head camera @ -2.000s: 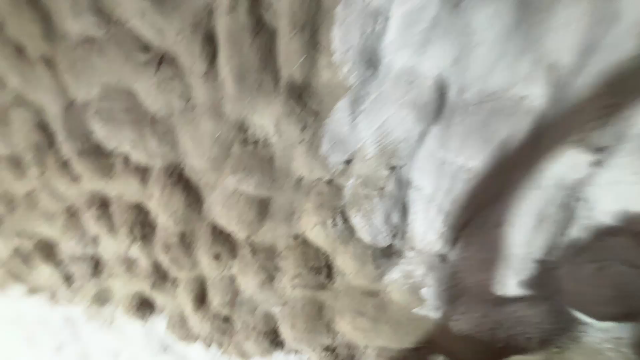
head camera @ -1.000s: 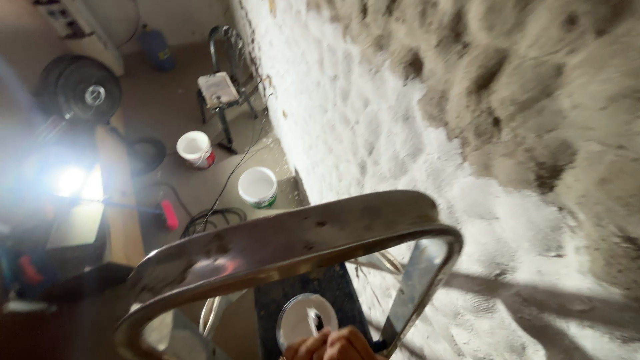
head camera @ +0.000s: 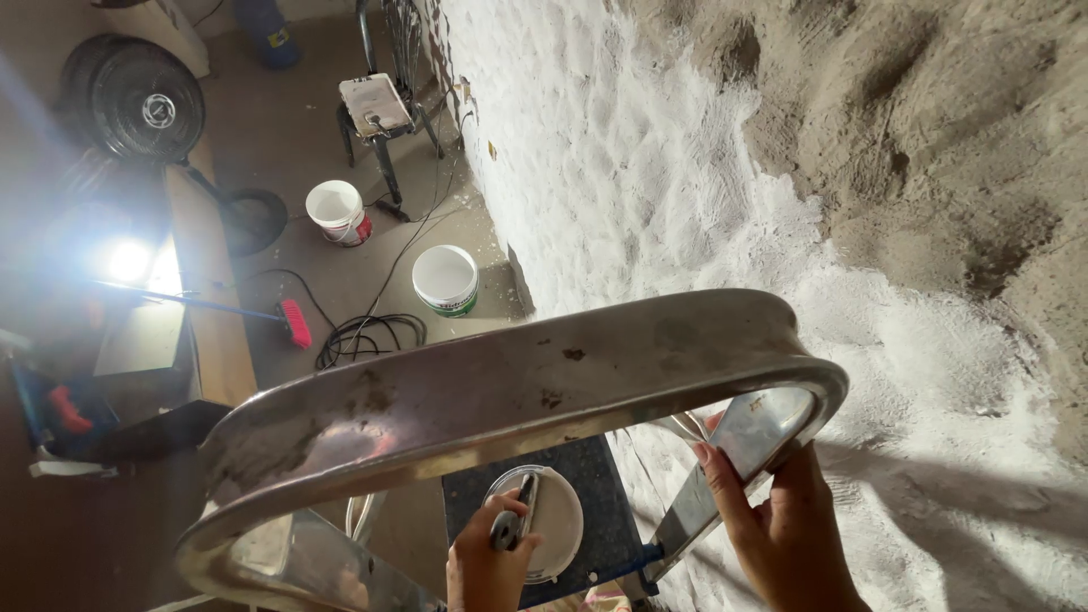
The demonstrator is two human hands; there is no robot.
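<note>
My left hand [head camera: 491, 552] grips the dark handle of a paintbrush [head camera: 529, 501] over a round tub of pale paint [head camera: 558, 527], which stands on a dark speckled platform [head camera: 595, 476]. My right hand [head camera: 778, 518] is closed around the right side rail of a metal ladder [head camera: 697, 497]. The ladder's curved top bar [head camera: 527, 374] crosses the view above both hands. To the right rises a rough, lumpy wall [head camera: 595, 170], coated white on its lower and left parts, with bare grey-brown plaster [head camera: 960, 127] at the upper right.
Below on the floor stand two white buckets [head camera: 446, 280], a coiled black cable [head camera: 365, 340] and a chair [head camera: 374, 106] bearing a paint tray. A black fan [head camera: 144, 102], a bright lamp [head camera: 129, 262], a wooden board [head camera: 212, 306] and a pink-bristled broom [head camera: 294, 323] are at left.
The view has swung from the wall close up to the ladder and floor. My right hand, not visible a second ago, now holds the ladder's rail.
</note>
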